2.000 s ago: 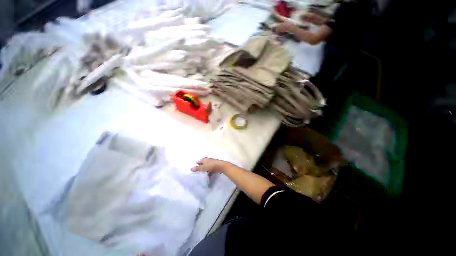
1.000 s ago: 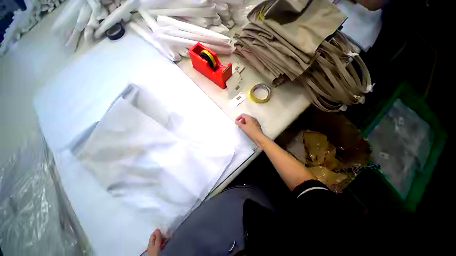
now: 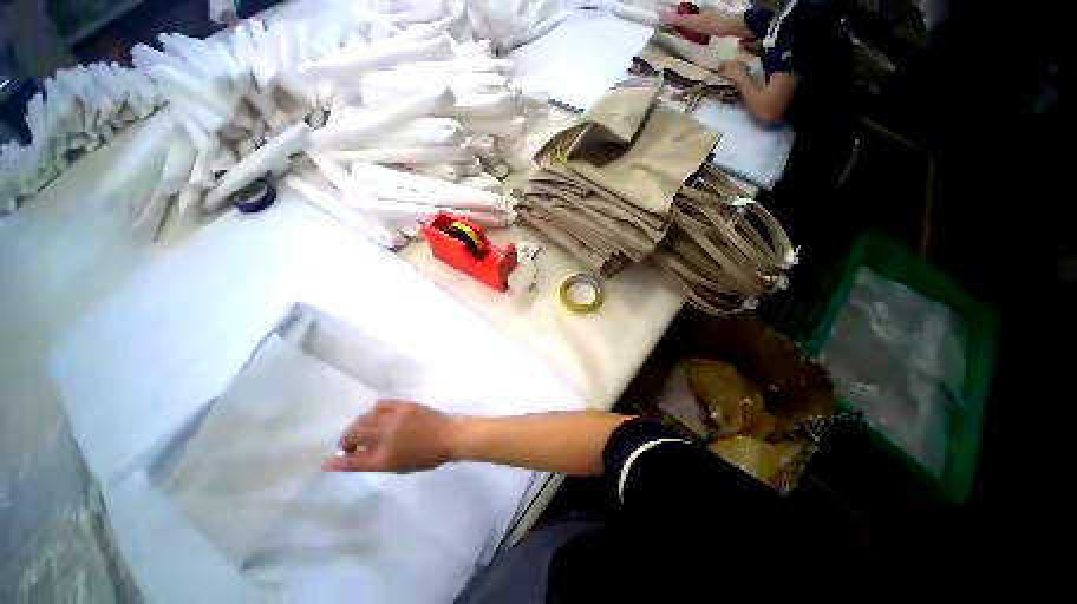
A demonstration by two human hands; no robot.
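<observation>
A white wrapping sheet (image 3: 272, 401) lies folded on the white work board (image 3: 472, 348), with a faint beige shape showing through. My right hand (image 3: 396, 437) is over the middle of the wrapped bundle, palm down, fingers bent and close together. A small whitish spot shows at its fingertips; I cannot tell whether it is a held piece. My left hand is not in view. A red tape dispenser (image 3: 470, 251) with a yellow-cored roll stands beyond the board, with small pale pieces at its cutter end. A yellow tape roll (image 3: 581, 293) lies beside it.
Beige tote bags (image 3: 614, 189) are stacked at the table's right edge. White rolls (image 3: 402, 106) heap at the back, near a dark tape roll (image 3: 254, 196). Clear plastic (image 3: 53, 531) lies left. A cardboard box (image 3: 756, 389) and green crate (image 3: 980, 389) are below right. Another person (image 3: 803, 71) works behind.
My right hand has moved left from the board's right edge onto the wrapped bundle. My left hand has left the picture. The white label beside the dispenser no longer shows. The view has shifted.
</observation>
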